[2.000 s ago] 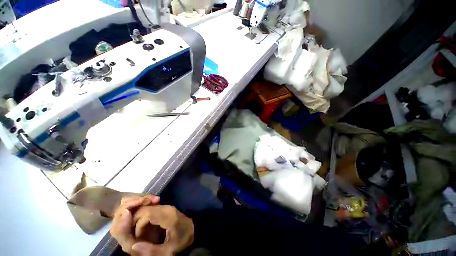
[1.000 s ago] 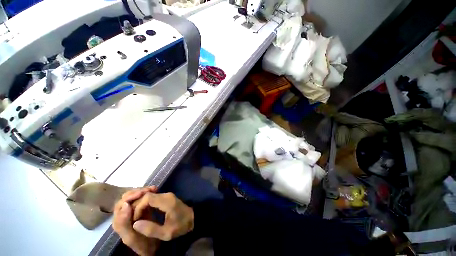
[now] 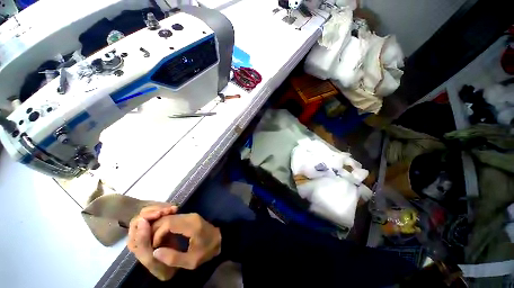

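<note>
A beige-brown fabric strip lies folded on the white table's front left, one end beneath the needle area of the white sewing machine. Its right end runs to my hands and is hidden behind them. My left hand and my right hand are clasped together at the table's front edge, fingers curled over each other. No held thing shows in either hand. The presser foot area is dark and small, so its exact position is unclear.
A silver pointed tool, an orange-brown handled tool and red-handled scissors lie right of the machine head. Below the table's edge stand a bin with white and grey-green cloth and an orange stool-like object.
The view has shifted slightly, moving the scene in the frame. My hands stay clasped in nearly the same pose, and the fabric strip keeps its folded shape at the machine.
</note>
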